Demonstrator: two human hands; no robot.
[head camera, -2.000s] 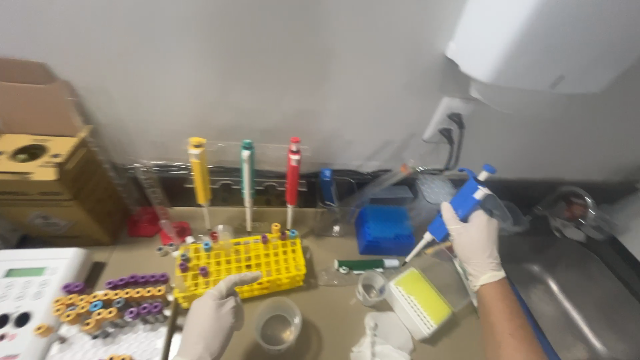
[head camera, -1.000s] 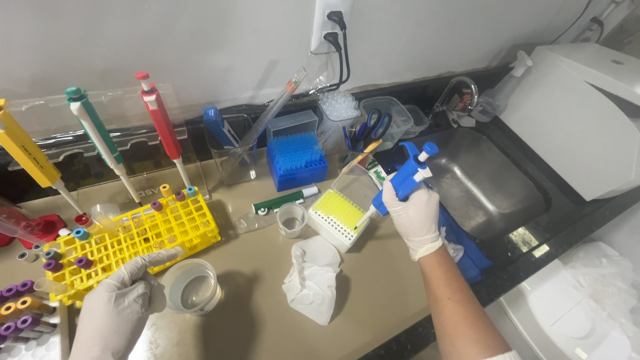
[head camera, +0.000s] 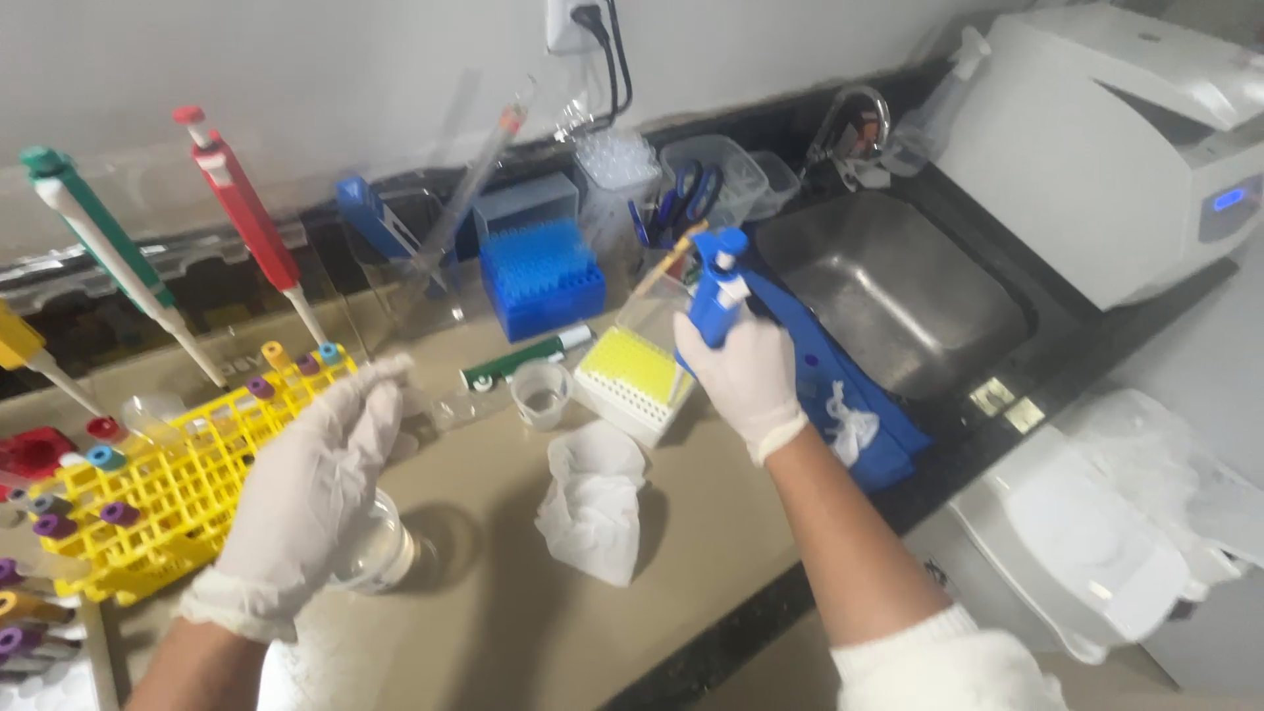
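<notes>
My right hand (head camera: 743, 380), in a pale glove, grips a blue micropipette (head camera: 719, 286) upright over the right side of a white box of yellow pipette tips (head camera: 632, 370); the pipette's lower end is partly hidden. My gloved left hand (head camera: 311, 484) is above the right part of a yellow tube rack (head camera: 188, 474) and partly covers a clear plastic cup (head camera: 390, 548) of liquid. Its fingers point up and right, and nothing shows in them. Several capped tubes stand in the rack. A crumpled white tissue (head camera: 595, 504) lies between the hands, below a small clear cup (head camera: 541, 393).
Green (head camera: 104, 247) and red (head camera: 242, 207) pipettes stand behind the rack, a yellow one (head camera: 30, 346) at far left. A blue tip box (head camera: 543, 281), green marker (head camera: 528, 357) and scissors (head camera: 691, 193) are farther back. Right are a steel sink (head camera: 889, 286), blue cloth (head camera: 859, 425) and white machine (head camera: 1106, 148).
The view has swung to the right. My right hand has brought the blue pipette to the yellow tip box's right side. My left hand has moved over the clear cup, which it now partly covers.
</notes>
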